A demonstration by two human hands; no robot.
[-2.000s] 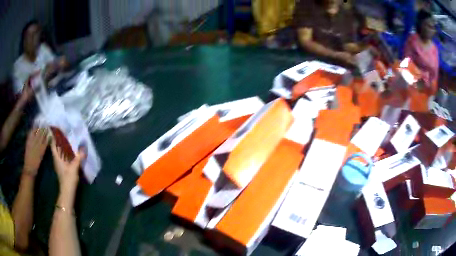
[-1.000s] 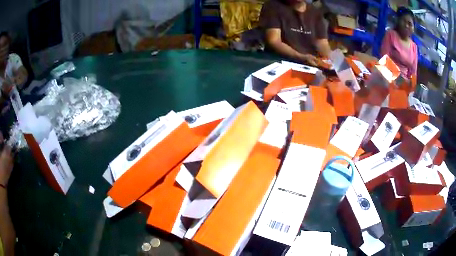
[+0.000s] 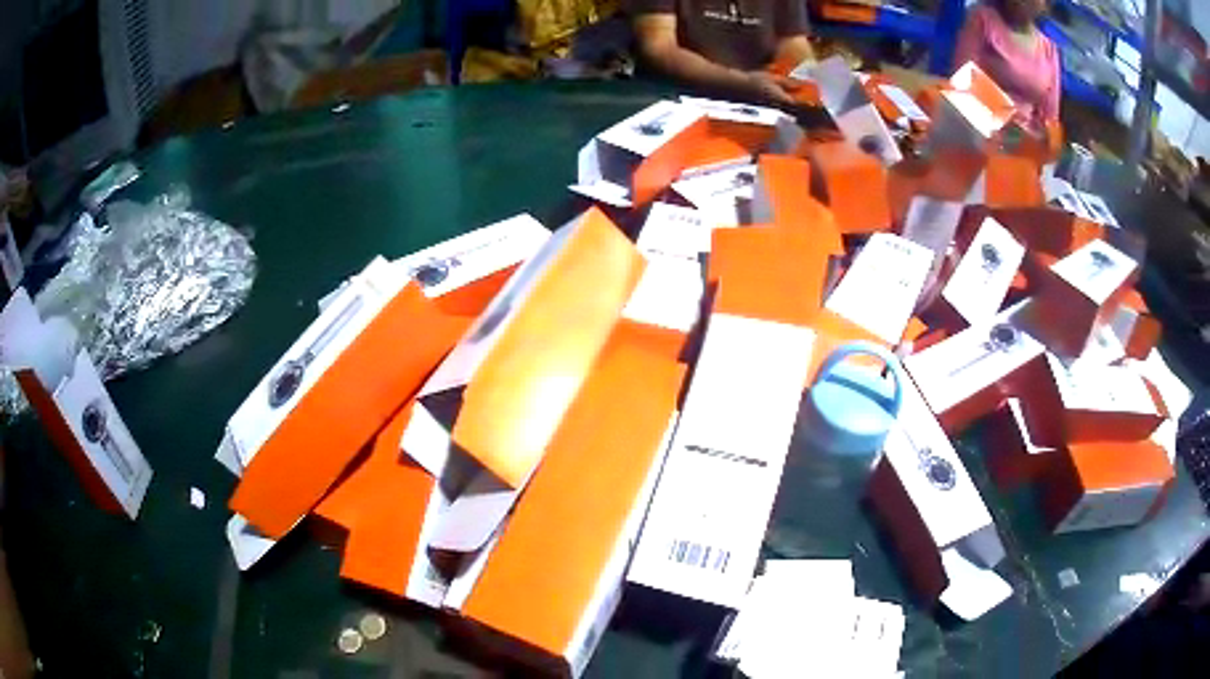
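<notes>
Neither my left hand nor my right hand can be made out. Orange and white retail boxes (image 3: pixel 571 491) lie in a long heap in front of me, several with open flaps. A white box face with a barcode (image 3: pixel 710 464) lies beside them. One open box (image 3: pixel 100 431) stands upright at the left, its pale flaps raised. More boxes (image 3: pixel 1108 484) are piled at the right. A stack of white leaflets (image 3: pixel 812 617) lies at the near edge.
A blue-lidded bottle (image 3: pixel 853 405) stands among the boxes. A silvery crinkled heap (image 3: pixel 159 285) lies at left. Small round discs (image 3: pixel 361 633) lie near the front. Two people (image 3: pixel 723 47) are across the green table (image 3: pixel 332 159). A sliver of arm shows at the lower left edge.
The view has turned right and down, so the boxes sit further left and higher. Earlier, two hands at left held the open box; now it stands on the table.
</notes>
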